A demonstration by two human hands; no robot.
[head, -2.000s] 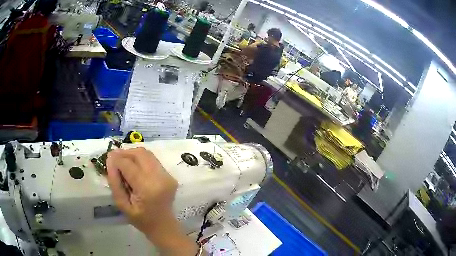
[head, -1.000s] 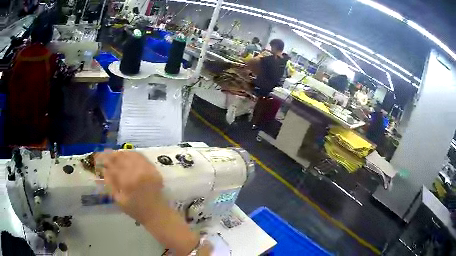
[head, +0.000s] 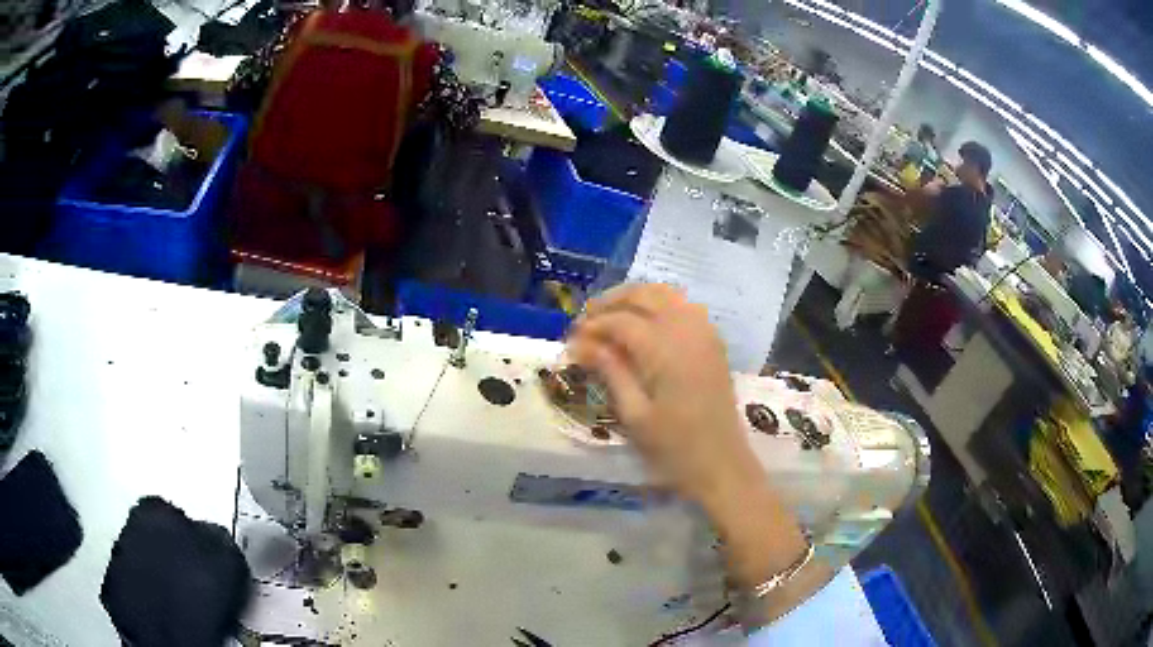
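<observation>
My right hand [head: 658, 386] is over the top of the off-white sewing machine [head: 468, 544], reaching in from the lower right. Its fingers are bent and blurred, at a round metal part [head: 584, 394] on the machine top. Whether they hold anything is hidden. A dark thread runs down near the machine's head at the left end. Two black fabric pieces lie on the white table left of the machine: a rounded one [head: 175, 575] close to the head and a smaller one [head: 38, 521] farther left. My left hand is not in view.
A shiny black bundle [head: 13, 367] is at the table's left edge. Thread cones [head: 701, 111] stand behind the machine. Blue bins [head: 152, 240] are beyond the table. A person in red [head: 331, 114] sits ahead; another person [head: 955, 221] is at the right rear.
The view has swung left and down, so the table and black pieces now show. My right hand remains at the round part on the machine top, its fingers slightly shifted.
</observation>
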